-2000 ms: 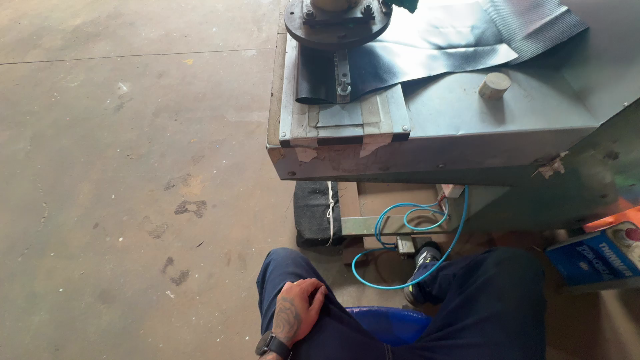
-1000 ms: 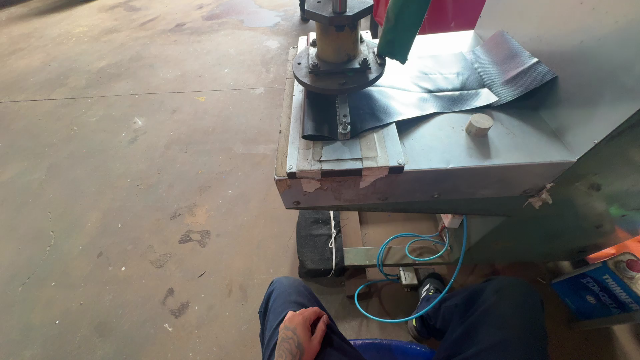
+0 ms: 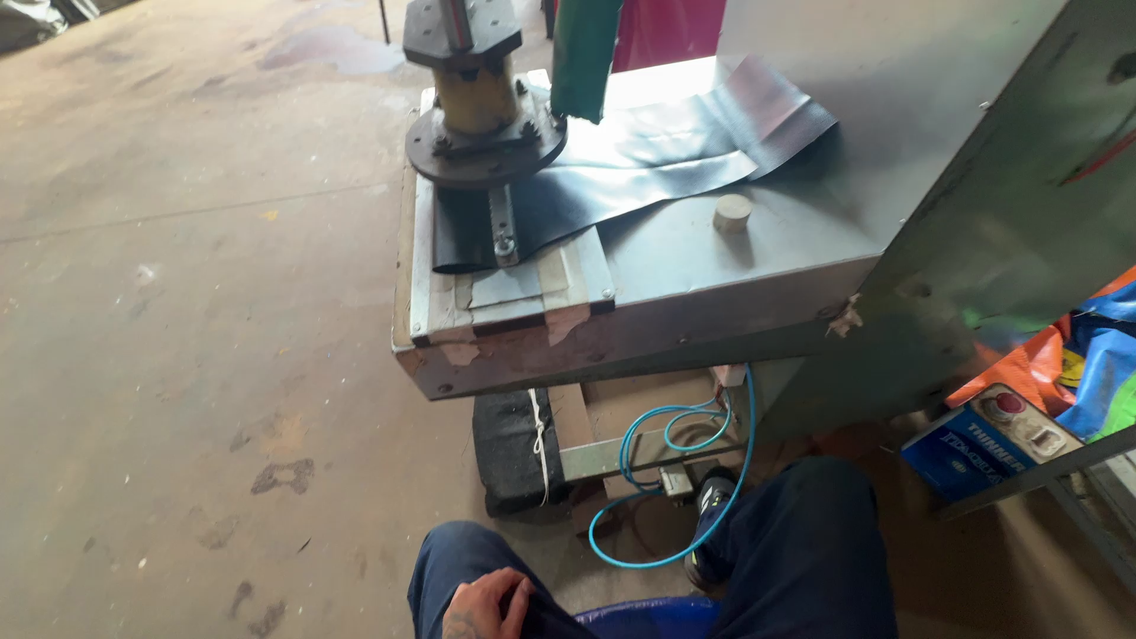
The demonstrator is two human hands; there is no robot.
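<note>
My left hand (image 3: 490, 605) rests on the thigh of my dark trousers, its fingers bent and holding no object that I can see. My right hand is out of view. Ahead stands a machine with a metal work table (image 3: 674, 311). A strip of glossy dark sheet material (image 3: 621, 195) lies along it, its left end folded over. Above that end sits the machine's round flanged press head (image 3: 484, 151), with a small metal bar (image 3: 503, 226) over the sheet. A short pale cylinder (image 3: 732, 213) stands on the table.
Blue tubing (image 3: 621, 561) loops below the table near my shoe (image 3: 710, 515). A black cloth-wrapped bundle (image 3: 510, 453) is tied with white cord. To the right are a blue thinner can (image 3: 976, 444) and colourful sheeting (image 3: 1100, 355). A green piece (image 3: 581, 62) hangs beside the press head.
The view has tilted up, showing more of the press head. My left hand stays on my thigh; the dark sheet has not plainly moved.
</note>
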